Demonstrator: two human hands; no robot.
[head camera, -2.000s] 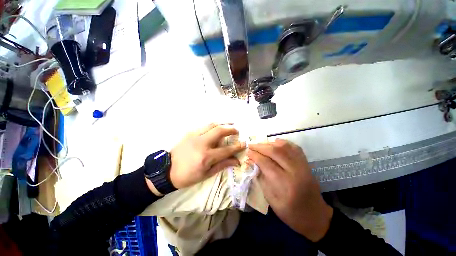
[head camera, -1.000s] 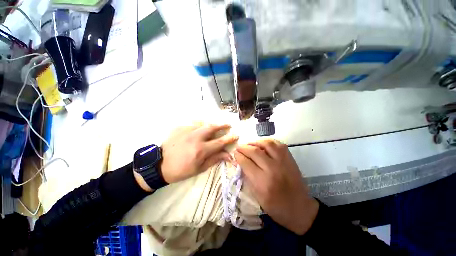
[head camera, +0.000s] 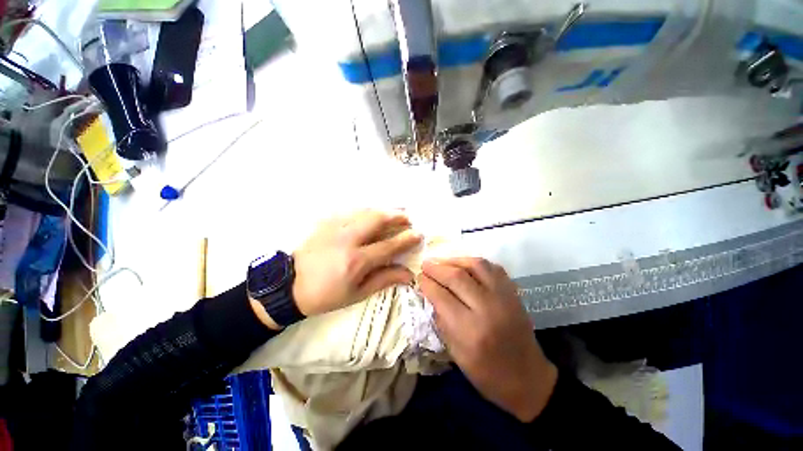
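Observation:
A cream garment piece (head camera: 343, 339) lies in folds on the machine table's front edge and hangs over the lap. A narrow white elastic or tape (head camera: 421, 328) runs along its puckered edge. My left hand (head camera: 348, 262), with a watch on the wrist, presses and pinches the cloth just in front of the needle area (head camera: 423, 151). My right hand (head camera: 482, 328) grips the gathered edge beside it, fingertips almost touching the left ones. The white sewing machine head (head camera: 572, 66) stands beyond the hands. Glare washes out the cloth near the needle.
A ruler strip (head camera: 616, 280) runs along the table's front edge at right. At left lie a black phone (head camera: 177, 57), a black-and-clear object (head camera: 126, 106), a yellow block (head camera: 99, 151), a blue-tipped thin item (head camera: 169, 192) and cables. A blue crate (head camera: 231, 412) is below.
Both hands stay at the gathered edge with fingertips close together. The tape below them looks more bunched and shorter than before. The camera view has shifted slightly.

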